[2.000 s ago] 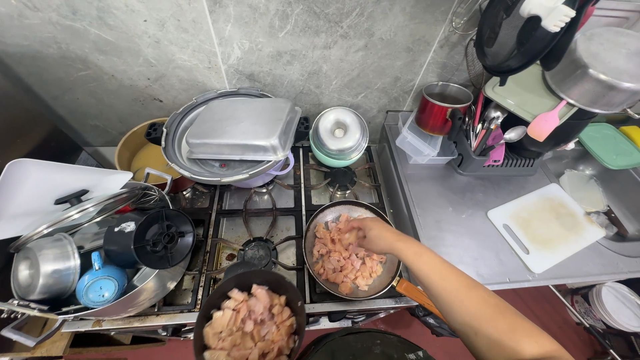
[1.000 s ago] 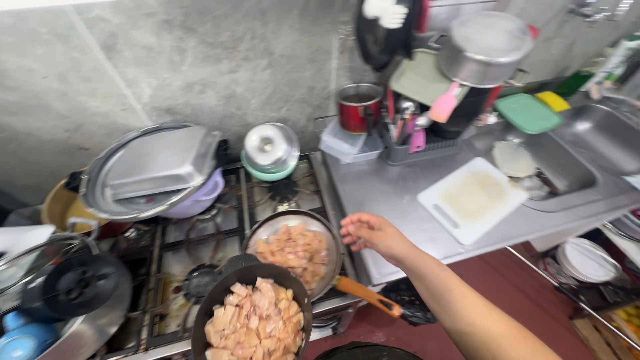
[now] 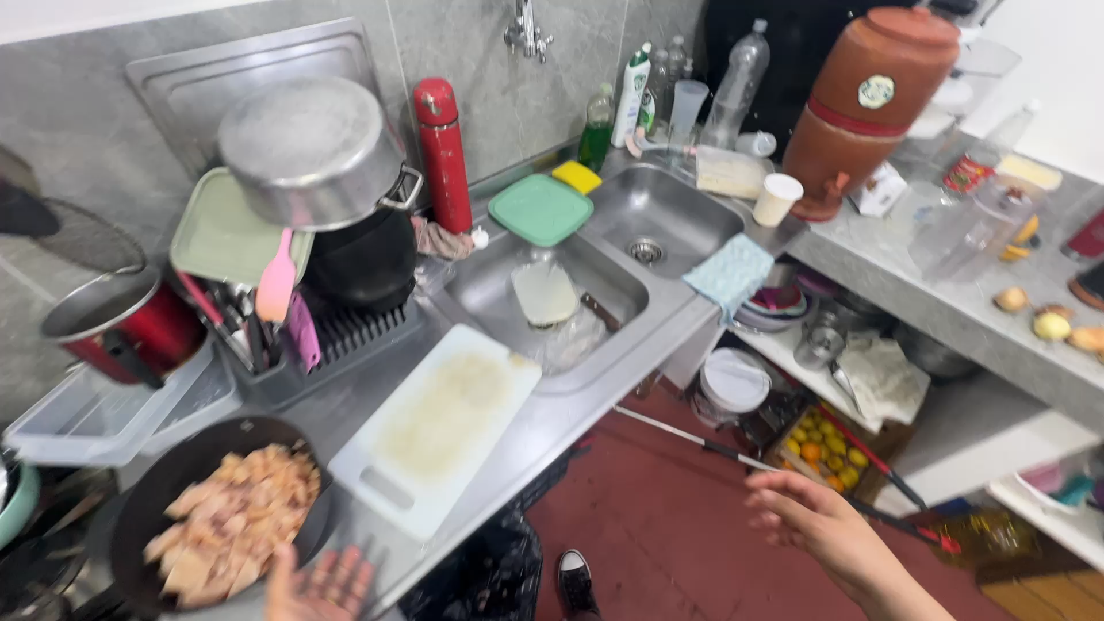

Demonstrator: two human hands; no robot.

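A dark pan (image 3: pixel 129 539) full of cut raw meat (image 3: pixel 237 517) rests at the lower left, on or over the counter's left end. Just right of its lower rim is my left hand (image 3: pixel 319 586), palm showing, fingers spread and holding nothing. My right hand (image 3: pixel 806 517) is out over the red floor, empty, its fingers apart and slightly bent. Between the pan and the sink lies a white cutting board (image 3: pixel 440 423) with a wet, yellowish stain.
Behind the board stand a dish rack (image 3: pixel 345 354) with utensils, a large aluminium pot (image 3: pixel 302 147) and a red thermos (image 3: pixel 444 164). A double sink (image 3: pixel 470 285) holds a knife and a pale container. At right are a clay water filter (image 3: pixel 862 112) and a stone counter (image 3: pixel 975 276) with onions.
The view has swung far right, from stove to sink. My right hand, in the smaller pan of meat two seconds ago, has come away from it. My left hand has come into view, empty.
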